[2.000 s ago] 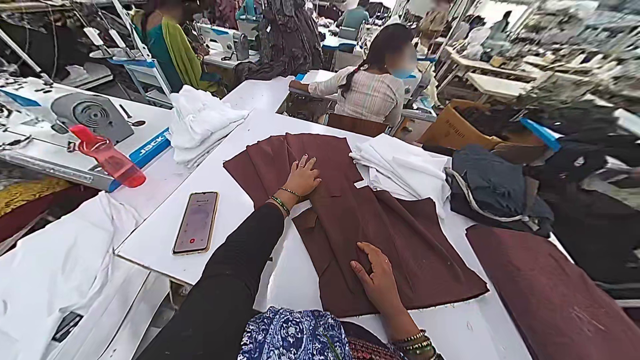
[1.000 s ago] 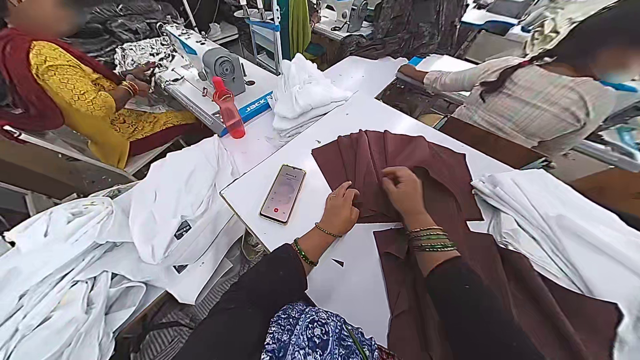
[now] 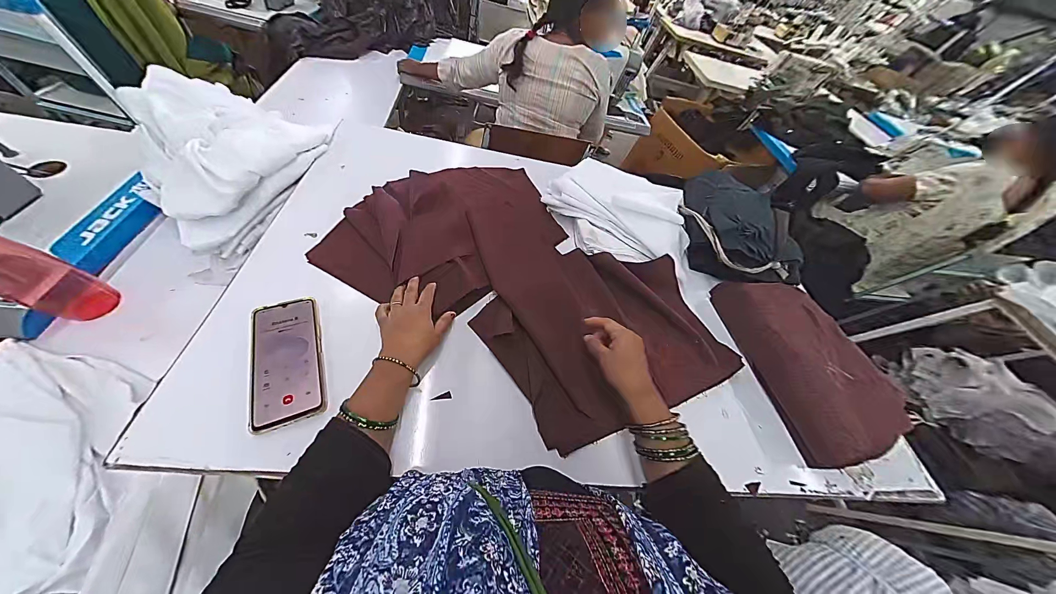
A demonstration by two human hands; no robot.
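Observation:
Maroon fabric pieces [image 3: 520, 239] lie fanned and overlapping on a white tabletop [image 3: 462, 412]. My left hand [image 3: 411, 323] rests palm down with its fingers spread, the fingertips on the lower edge of the left-hand pieces. Over the long strip at the right, my right hand [image 3: 619, 355] has its fingers curled on or just above the cloth; whether it pinches any cannot be told. Beside my left forearm lies a smartphone [image 3: 287, 363], screen up. A folded maroon fabric bundle [image 3: 808, 371] is at the table's right end, apart from both hands.
White cloth piles lie behind the maroon pieces [image 3: 619, 206] and at the back left [image 3: 214, 157]. Dark folded cloth [image 3: 734, 219] is at the right edge. A red translucent bottle [image 3: 58, 280] lies at left. A seated person [image 3: 553, 82] is beyond the table; another is far right.
A long maroon strip now lies across the pieces between my hands. My hands, close together over the cloth one second ago, are farther apart. The view has swung back to the right.

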